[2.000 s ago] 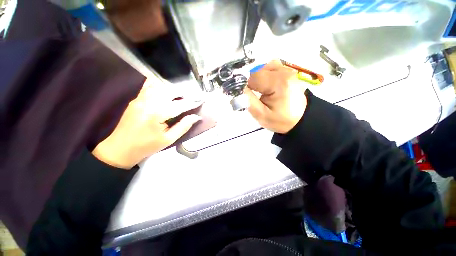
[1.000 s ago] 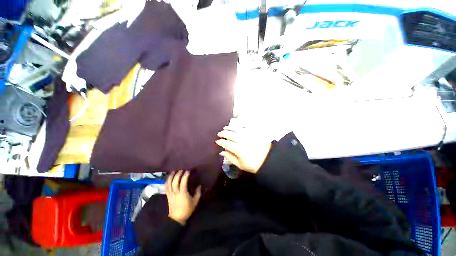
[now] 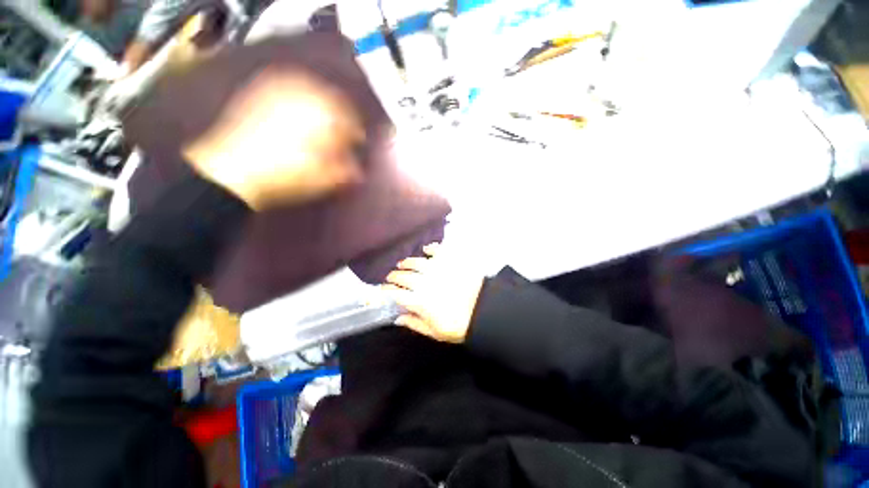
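Observation:
A dark plum fabric panel [image 3: 314,238] lies bunched and raised over the left part of the white machine table, its right corner near the table's front edge. My left hand [image 3: 286,143], blurred by motion, is on top of the panel's upper part with its fingers curled; whether it grips the cloth cannot be told. My right hand [image 3: 431,291] is at the front edge, its fingertips at the cloth's lower right corner; a grip is not clear.
Dark slim tools [image 3: 517,136] and orange-yellow handled tools [image 3: 564,118] lie on the white table [image 3: 610,200] near the machine's needle area [image 3: 440,103]. Blue crates [image 3: 838,324] stand below at right and left [image 3: 270,419]. A red stool [image 3: 212,424] shows partly at lower left.
My left hand has moved from the front edge up and over the panel. The panel, flat a second ago, is now bunched. My right hand remains near the front edge. The view has tilted.

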